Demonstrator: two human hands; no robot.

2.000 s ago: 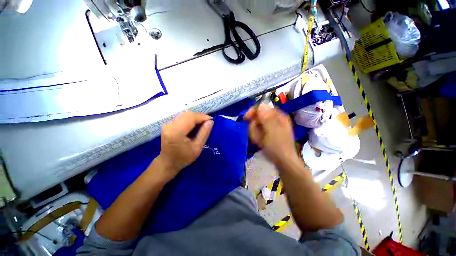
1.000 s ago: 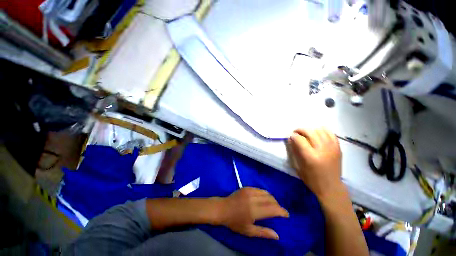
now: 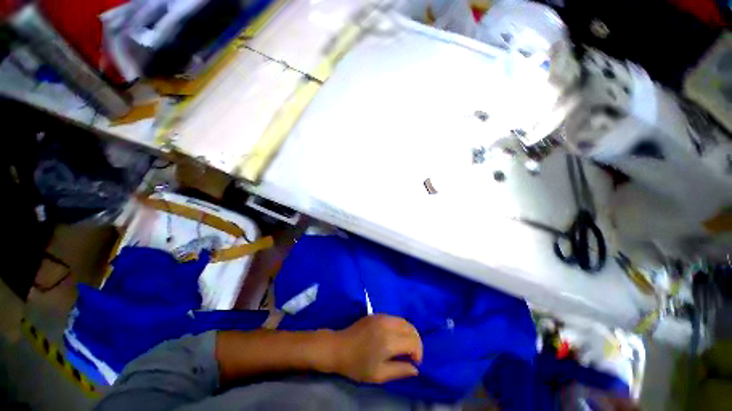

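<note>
The royal-blue garment body point(image 3: 473, 321) lies over my lap below the table's front edge, with a thin white line and a white patch showing at its left part. My left hand point(image 3: 385, 349) is on it, fingers curled in and closed on the cloth; the fingertips are partly hidden. A dim, blurred shape at the bottom right edge may be my right hand point(image 3: 594, 398); its fingers cannot be made out. The white strip with blue edging is not visible on the table.
The machine head point(image 3: 538, 88) stands at the upper right of the white table point(image 3: 369, 185). Black-handled shears point(image 3: 584, 241) lie right of the needle area. A small scrap point(image 3: 430, 186) is on the tabletop. More blue fabric point(image 3: 144, 289) hangs over a white bin at left.
The white strip has left the tabletop. My right hand has gone from the table's front edge. My left hand has curled from spread fingers. The view has shifted, uncovering the small scrap.
</note>
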